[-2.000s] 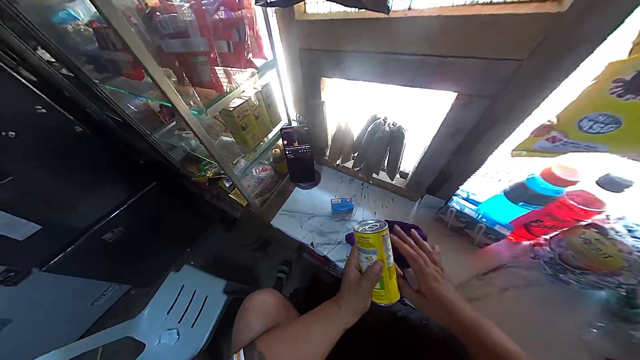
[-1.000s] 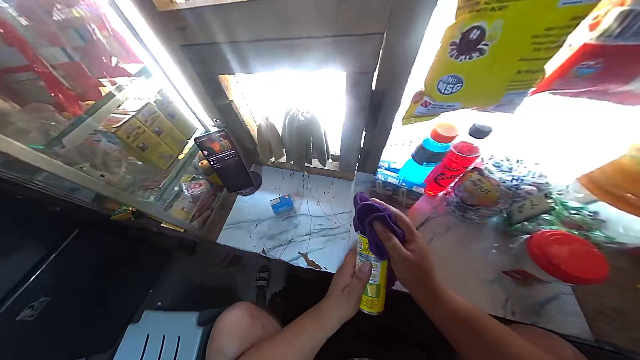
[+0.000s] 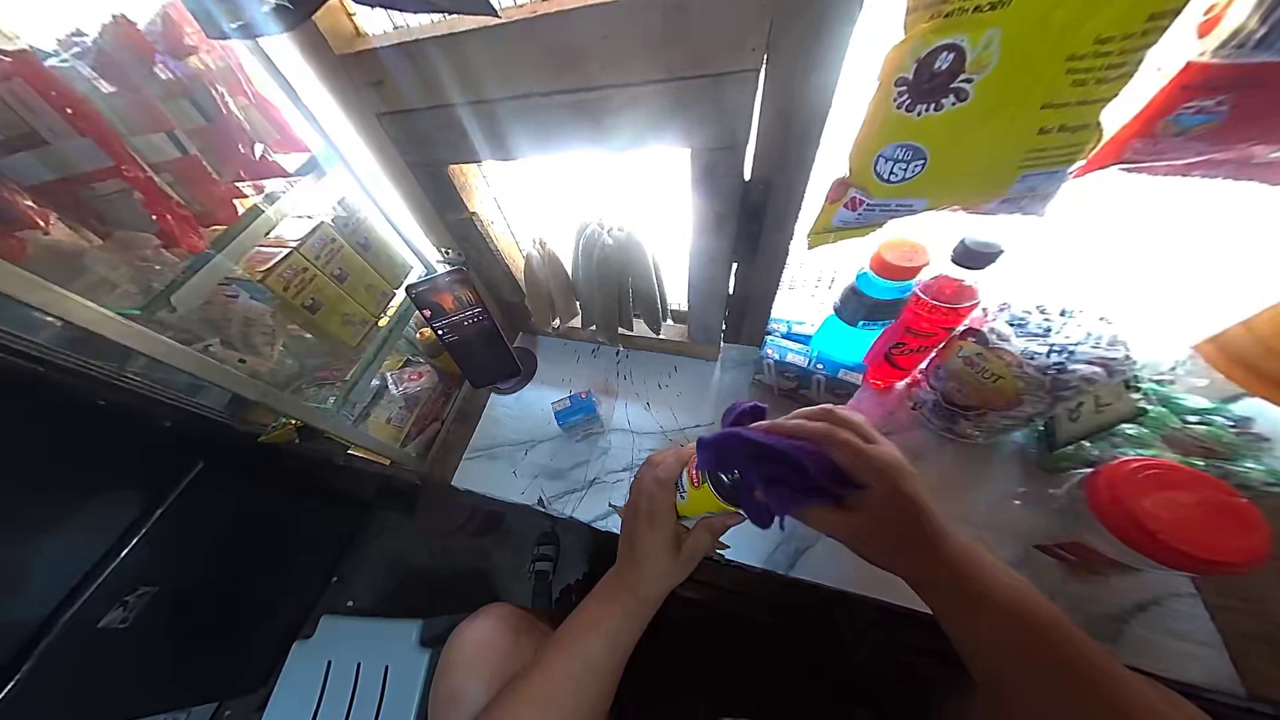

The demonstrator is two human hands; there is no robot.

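Gripped in my left hand (image 3: 665, 515) is a yellow can (image 3: 698, 492), tilted over the near edge of the marble-patterned counter (image 3: 640, 390). My right hand (image 3: 865, 480) is closed on a purple cloth (image 3: 775, 468), which lies against the end of the can and hides part of it. Beyond my left hand a small blue-and-white box (image 3: 577, 412) rests on the counter. A phone (image 3: 463, 328) leans upright on a round stand at the counter's left side.
Right of my hands stand a blue bottle (image 3: 862, 320), a red bottle (image 3: 920, 330), bagged goods (image 3: 1090, 380) and a red-lidded tub (image 3: 1178, 515). A glass display case (image 3: 230, 250) borders the left. A light-blue plastic stool (image 3: 350, 670) is low left. Yellow packs (image 3: 1000, 110) hang above.
Two seconds ago the can was upright with its top bare and the cloth behind it; now it is tilted, with the cloth at its end. The view has shifted.
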